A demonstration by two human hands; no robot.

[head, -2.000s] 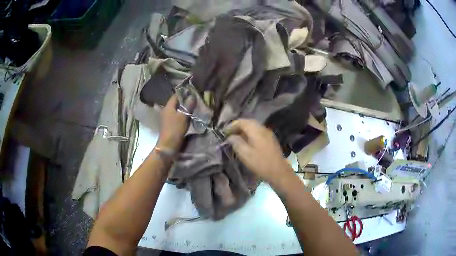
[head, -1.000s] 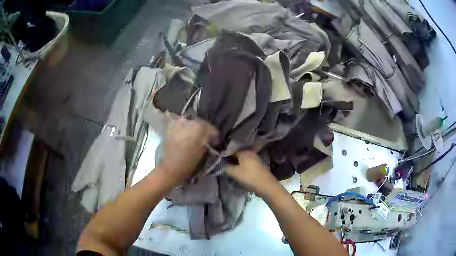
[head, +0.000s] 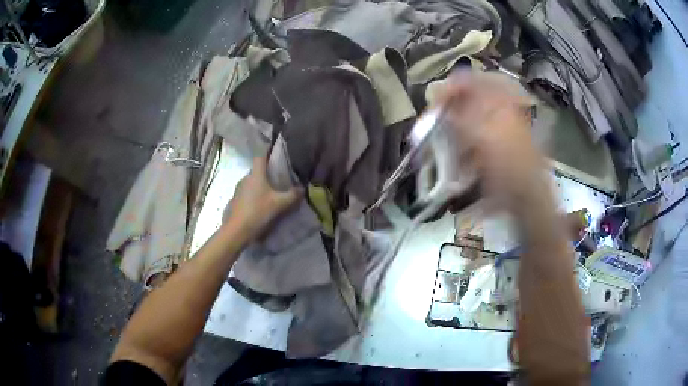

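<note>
A heap of grey-brown and dark brown cloth [head: 332, 113] lies in front of me on the white sewing table. My left hand [head: 264, 202] grips its left side, beside a small yellow-green patch [head: 322, 206]. My right hand [head: 483, 113] is raised at the right of the heap and badly blurred. It holds a pale strip [head: 430, 200] that trails down towards the heap. A tan-beige strip [head: 391, 84] stands out of the pile.
The sewing machine [head: 490, 290] stands at the right, partly behind my right forearm. A control box [head: 620, 265] is beyond it. More cloth bundles [head: 581, 68] lie at the upper right, and pale cloth [head: 162, 203] hangs over the left table edge.
My right hand has moved up and right from the middle of the heap, drawing the pale strip out. My left hand has moved slightly left and down. The yellow-green patch now shows.
</note>
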